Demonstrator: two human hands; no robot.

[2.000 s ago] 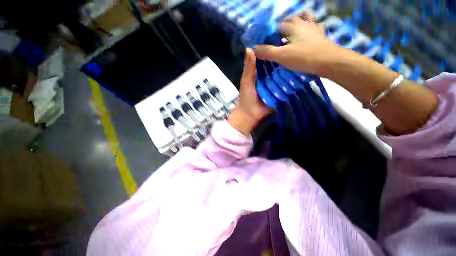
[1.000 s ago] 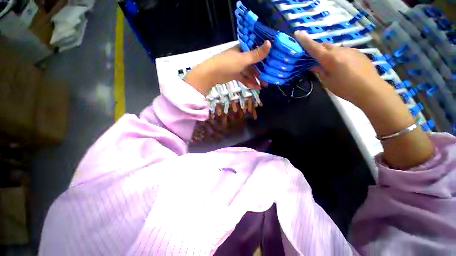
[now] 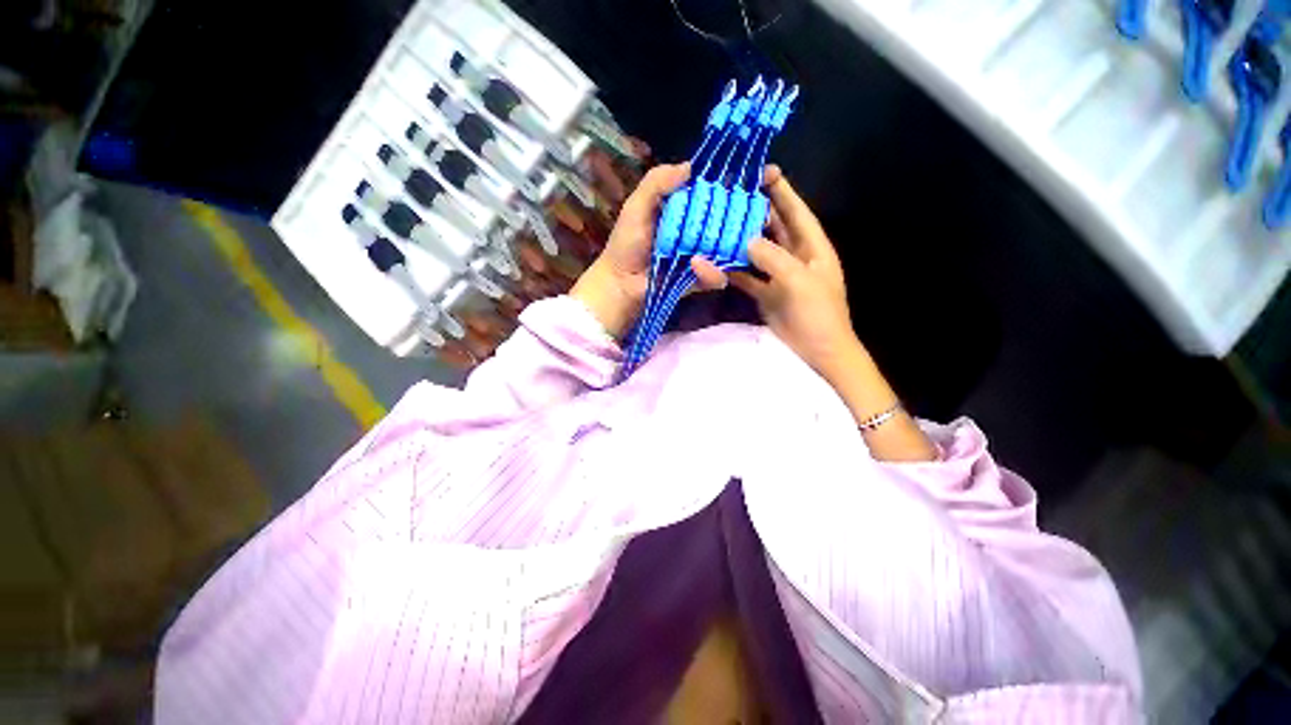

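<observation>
A bundle of several blue-strapped watches point(image 3: 712, 224) is held upright in front of my body, the watches side by side. Their blue blocks face up and no dark screens show. The buckle ends of the straps point away from me and the long straps run down toward my clothing. My left hand point(image 3: 639, 244) grips the bundle's left side. My right hand point(image 3: 807, 269) grips its right side, with fingers at the lower right of the blocks. Parts of the fingers are hidden behind the bundle.
A side tray point(image 3: 329, 259) at the left holds several dark-centred watches with pale straps, with brown-ended straps beside it. A white watch tray point(image 3: 1048, 156) at the upper right holds blue watches at its far end. The dark bench top point(image 3: 934, 269) lies between. Grey floor is at the left.
The bundle has come down and closer to my body, its blocks now facing up. Both hands have moved with it, and my right hand has come away from the white trays.
</observation>
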